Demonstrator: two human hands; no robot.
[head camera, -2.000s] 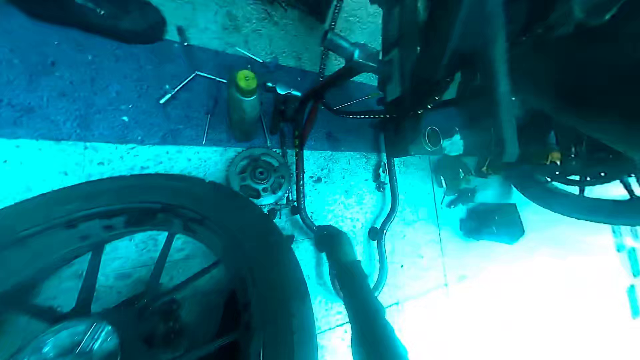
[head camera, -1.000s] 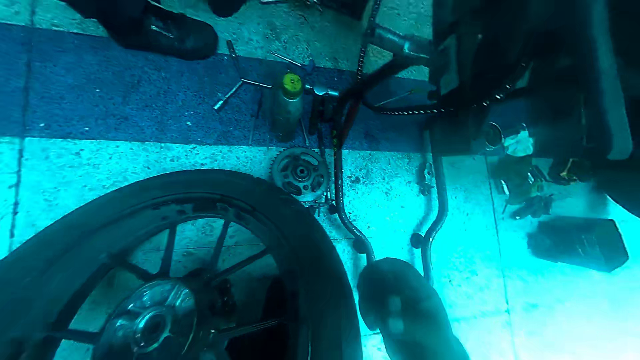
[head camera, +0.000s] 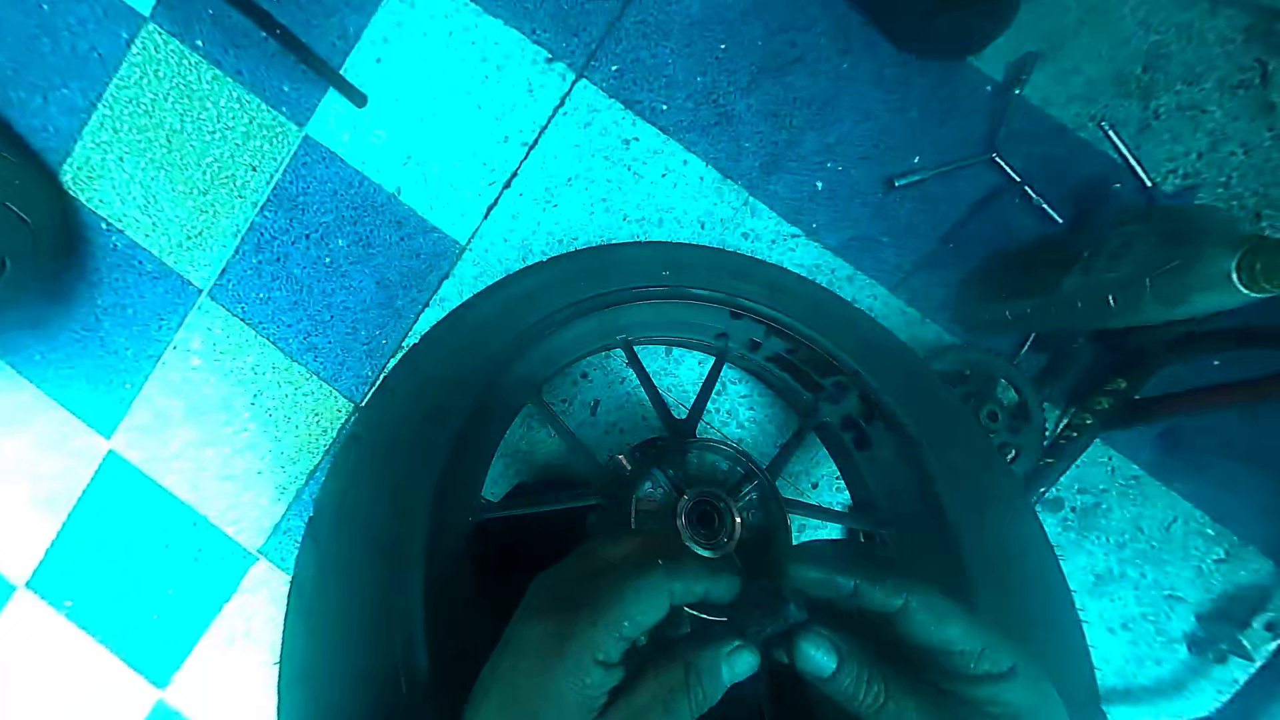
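Observation:
A motorcycle wheel with a spoked alloy rim and tire (head camera: 660, 270) lies flat on the floor below me. Its round hub (head camera: 708, 520) faces up, with a bearing ring at the centre. My left hand (head camera: 620, 640) is at the near side of the hub, thumb and fingers curved. Opposite it, my right hand (head camera: 890, 640) reaches in with its thumb near the left thumb. Between the two thumbs is a small dark part; too dim to tell what it is or which hand grips it.
Right of the tire lies a sprocket (head camera: 995, 405) beside a metal frame tube (head camera: 1200, 400). A three-armed socket wrench (head camera: 995, 155), a metal rod (head camera: 1125, 152) and a bottle (head camera: 1110, 270) are at the upper right. A dark bar (head camera: 300, 55) juts in at the upper left.
The view has swung left onto the wheel. Both hands are now at the hub; one second ago only one dark arm or hand showed, by the stand tubes.

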